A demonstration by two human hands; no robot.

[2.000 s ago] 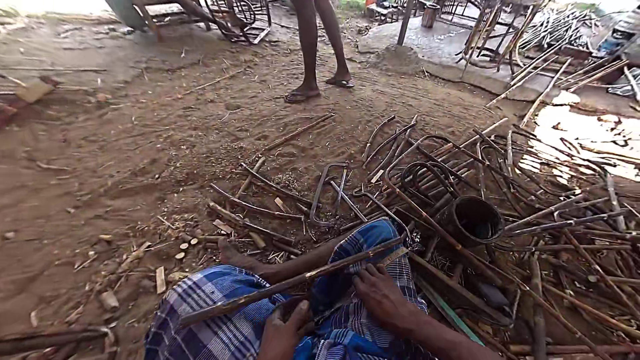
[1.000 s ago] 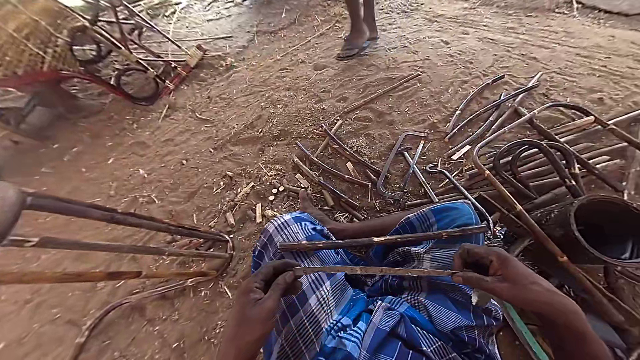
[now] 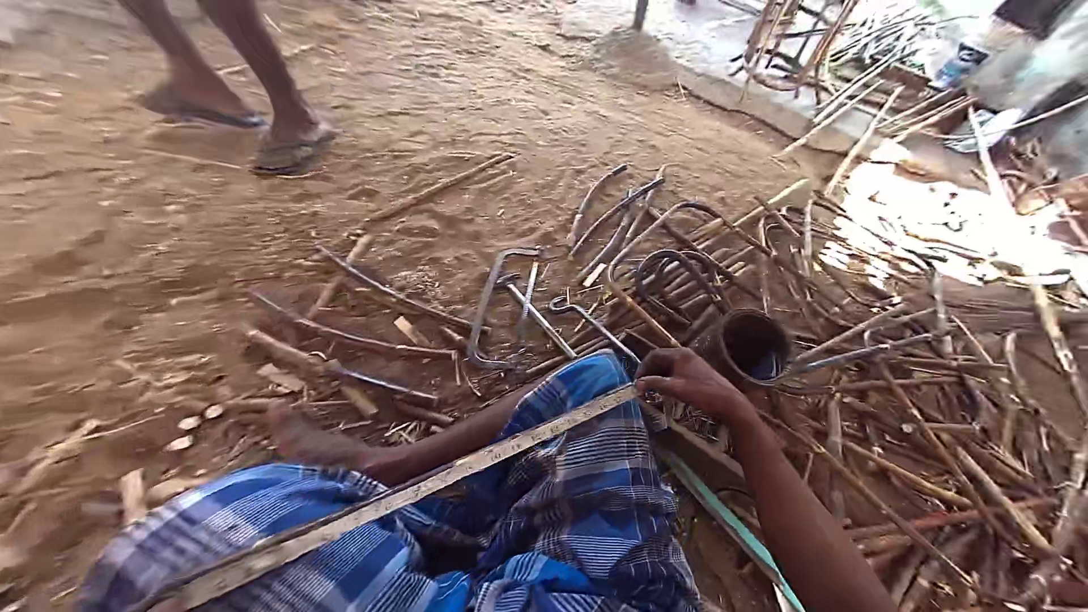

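A worn measuring tape (image 3: 463, 466) with marks along it slants across the blue checked cloth (image 3: 586, 493) over my lap. My right hand (image 3: 693, 387) pinches its upper end between thumb and fingers, above the knee. A dark edge, perhaps of a stick, runs along the tape's far side, mostly hidden by it. Of my left hand only a sliver of skin may show at the bottom left edge, by the tape's lower end; its fingers are out of sight. A hacksaw (image 3: 484, 310) and a hooked metal rod (image 3: 595, 327) lie on the ground beyond the knee.
A rusty metal can (image 3: 755, 347) stands right of my right hand. Bent and straight canes (image 3: 918, 459) are heaped along the right side. Short cane pieces (image 3: 365, 340) lie ahead. Another person's feet in sandals (image 3: 293, 149) are at the upper left. A green strip (image 3: 731, 523) lies beside my lap.
The tape, held level between both hands a second ago, now slants across my lap. My left hand has moved almost out of view at the lower left. The view has swung right.
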